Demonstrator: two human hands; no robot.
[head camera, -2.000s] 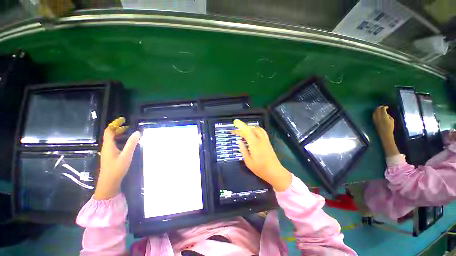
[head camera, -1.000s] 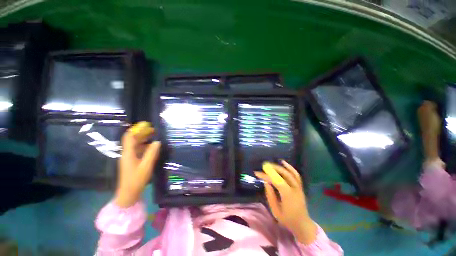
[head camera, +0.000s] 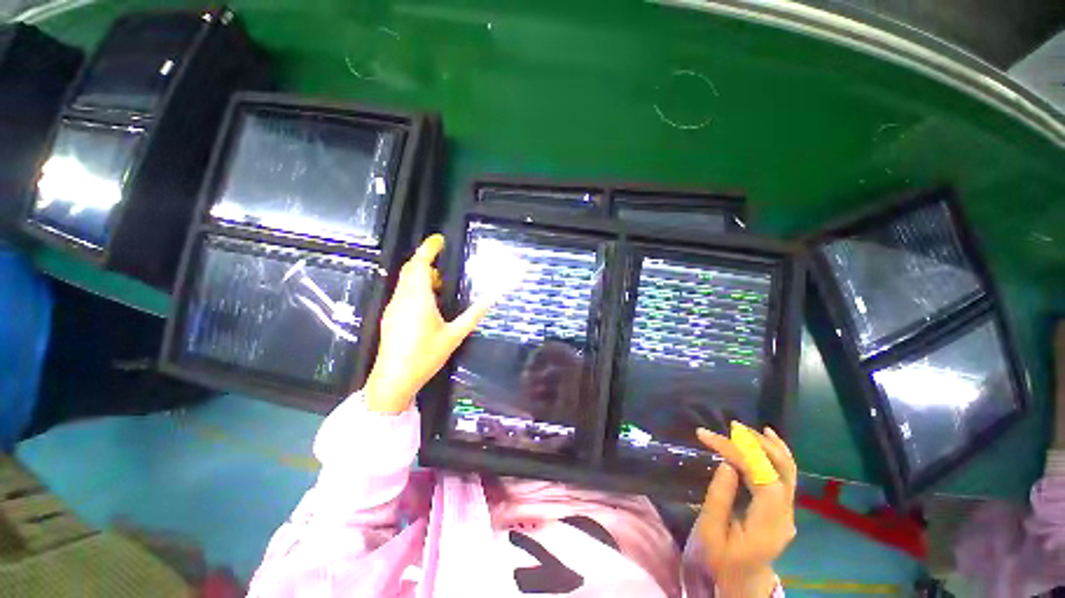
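Observation:
A black tray (head camera: 610, 350) with two tablets lies in front of me, over another tray at its back. The left tablet (head camera: 514, 386) and right tablet (head camera: 697, 386) both show dark screens with rows of small white, blue and green text; a glare spot covers the left one's upper part. My left hand (head camera: 418, 333) grips the tray's left edge, thumb over the tablet's edge, yellow-capped fingers outside. My right hand (head camera: 751, 502) is open at the tray's lower right corner, a yellow-capped finger over the edge; whether it touches cannot be told.
A stacked tray (head camera: 403, 193) with two tablets stands at left, another tray (head camera: 134, 129) farther left. A tilted tray (head camera: 867, 350) lies at right. The green bench (head camera: 561, 94) has a metal rail (head camera: 888, 58) behind. A pink sleeve (head camera: 1004, 543) shows lower right, blue clothing (head camera: 21, 350) far left.
The left tablet's plain white screen has changed to rows of text. My right hand has moved from the right tablet's top to its lower right corner. The view has shifted left.

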